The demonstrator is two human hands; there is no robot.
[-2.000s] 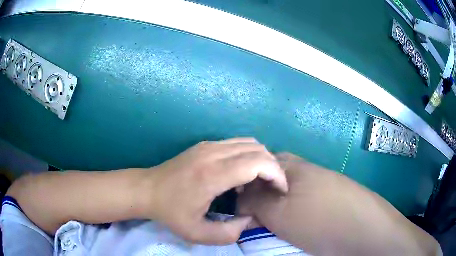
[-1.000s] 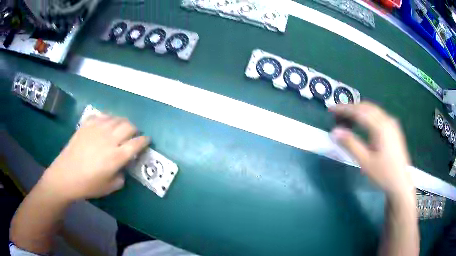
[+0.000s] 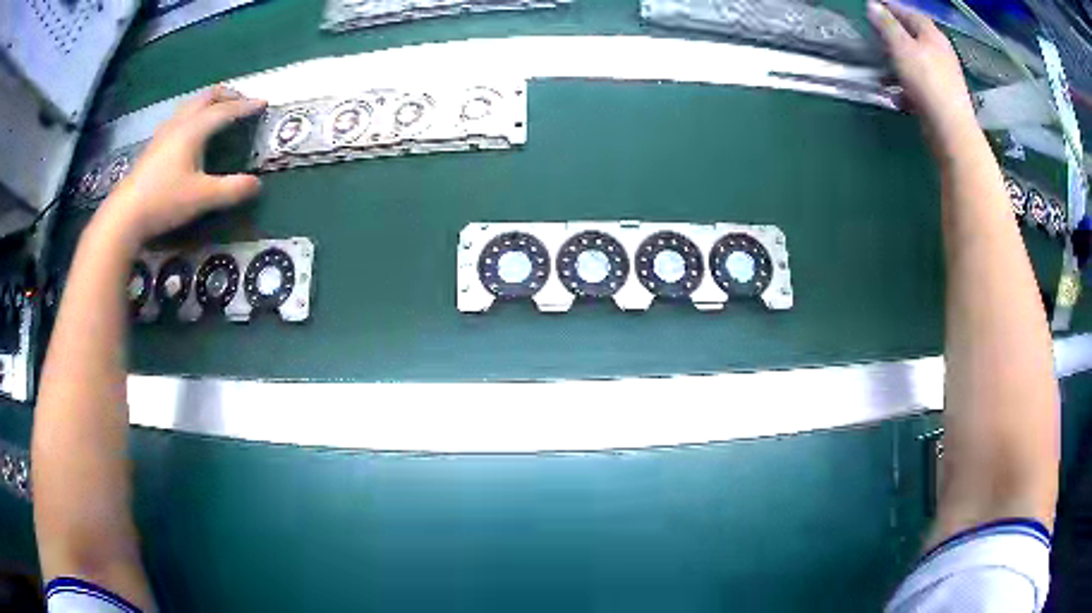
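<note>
A four-position jig with black-rimmed round parts (image 3: pixel 629 266) lies flat on the green belt at centre. A similar jig (image 3: pixel 228 278) lies at left, partly behind my left forearm. A silver jig with four pale circles (image 3: pixel 410 116) lies at the far side of the belt, overlapping the far rail. My left hand (image 3: pixel 180 168) is at its left end, thumb and fingers apart, empty. My right hand (image 3: pixel 928 60) is reached far out at upper right, its fingertips by the right end of a silver cover plate (image 3: pixel 766 24); whether they grip it is hidden.
The near rail (image 3: pixel 539 413) crosses in front of me, with the bench strip (image 3: pixel 539 527) nearer. Another plate (image 3: pixel 443 10) lies beyond the far rail (image 3: pixel 623 58). A pale machine housing (image 3: pixel 48 84) stands at upper left. More jigs (image 3: pixel 1036 206) show at the right edge.
The view has shifted from the bench to the belt. My left hand has left the silver jig on the bench and is over the belt. My right hand has reached to the far side.
</note>
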